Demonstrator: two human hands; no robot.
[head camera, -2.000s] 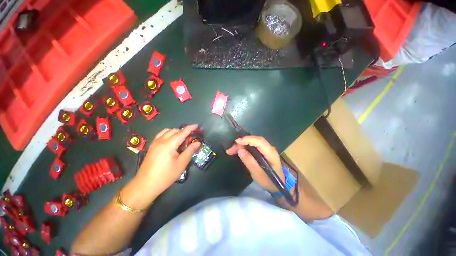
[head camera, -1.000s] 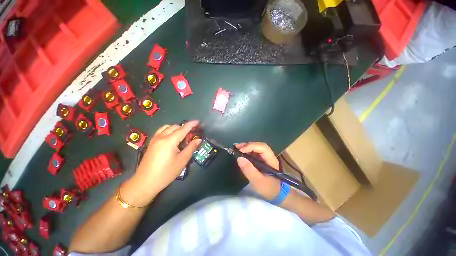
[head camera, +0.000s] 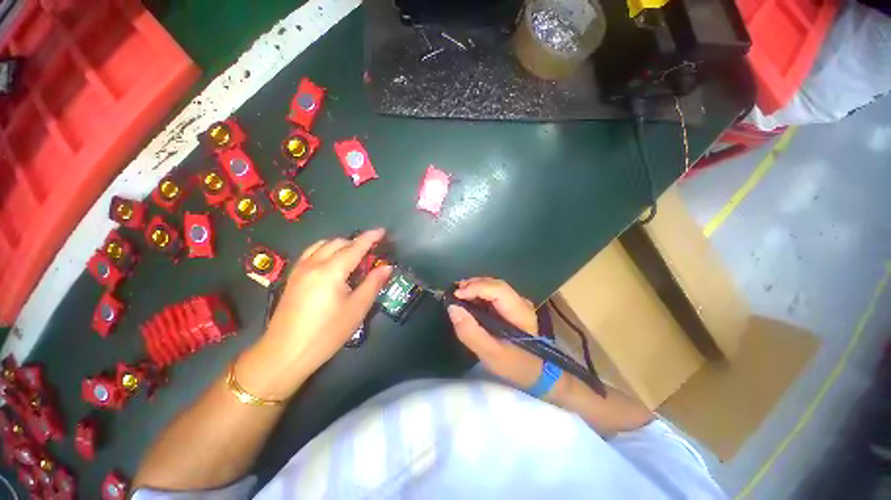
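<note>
My left hand (head camera: 327, 298) lies over a dark device housing, thumb and forefinger pinching a red module (head camera: 370, 262) at its upper left side. The green circuit board (head camera: 399, 292) shows in the housing, right of my thumb. My right hand (head camera: 493, 322) holds the black soldering iron (head camera: 518, 337) like a pen. Its thin tip points left at the board's right edge; whether it touches cannot be told. Part of another dark piece (head camera: 357, 337) shows under my left hand. A pink-red piece with a white centre (head camera: 433, 190) lies apart, above the board.
Loose red modules (head camera: 287, 199) and a stacked red row (head camera: 186, 330) lie left. A red compartment tray (head camera: 88, 117) is beyond the white edging. A black mat (head camera: 459, 88) bears a round tub (head camera: 559, 37) and black soldering station (head camera: 684, 59). An open cardboard box (head camera: 635, 303) is at right.
The soldering iron and my right hand have moved from near the pink-red piece down to the board's right side. My left hand stays over the housing. The view has shifted slightly.
</note>
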